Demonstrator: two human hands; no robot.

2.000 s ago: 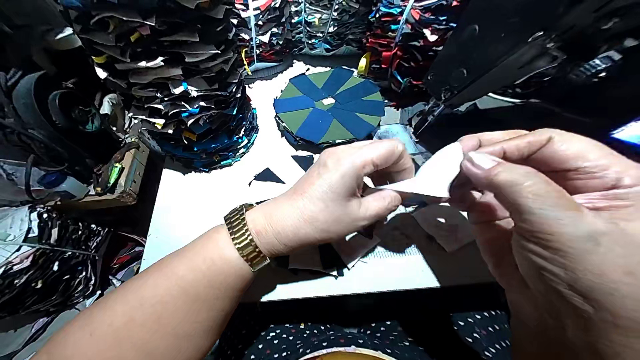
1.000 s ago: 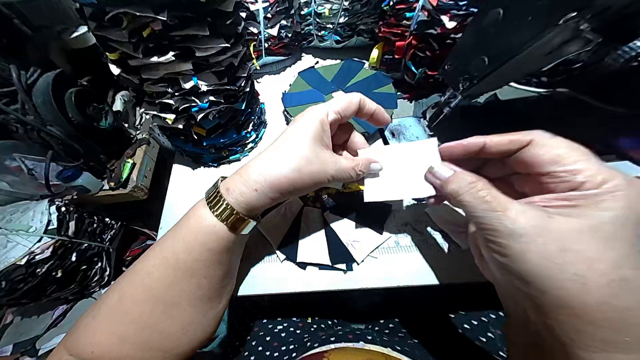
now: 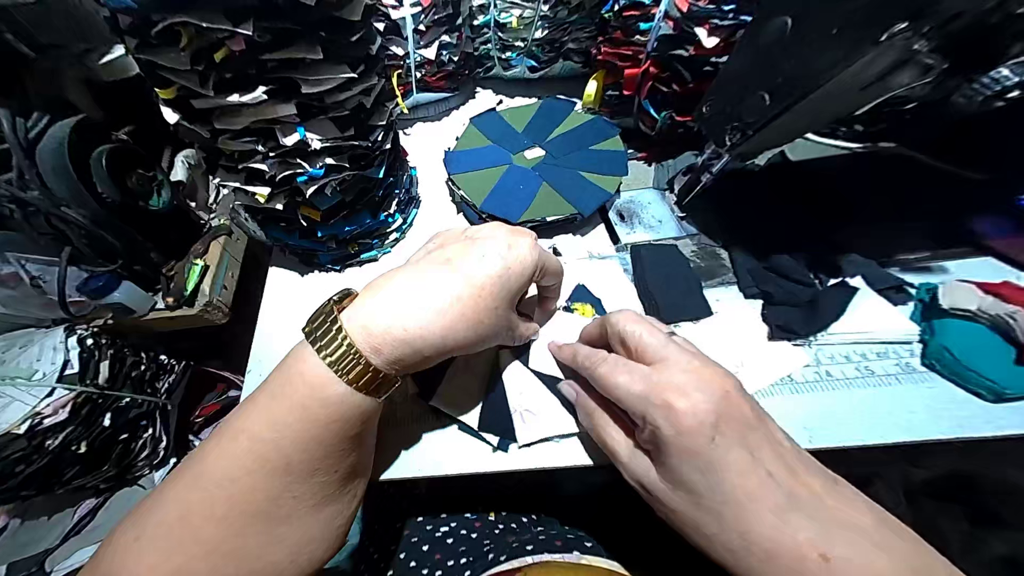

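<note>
My left hand (image 3: 472, 296), with a gold-coloured watch (image 3: 350, 346) on the wrist, bends its fingers down over a fan of white and dark fabric pieces (image 3: 532, 404). Thumb and fingertips meet the pieces, but what they pinch is hidden. From the right my right hand (image 3: 640, 376) touches the fan, its thumb and forefinger close together at the white fabric. A small yellow patch (image 3: 582, 309) on dark fabric shows between the hands. Behind them lies a round stack of blue and green fabric wedges (image 3: 536, 172). A stack of dark cloth pieces (image 3: 669, 282) is at the right.
Tall stacks of fabric scraps (image 3: 280, 104) stand at the back and left. Part of a dark sewing machine (image 3: 816, 88) reaches in from the right. A wooden box (image 3: 212, 280) is beside the table's left edge. Teal fabric (image 3: 968, 344) lies at the right on the white tabletop (image 3: 848, 424).
Both hands have come down onto the fan; a second ago they held a small white piece between them above the table. The right hand has moved left. That piece is no longer distinct.
</note>
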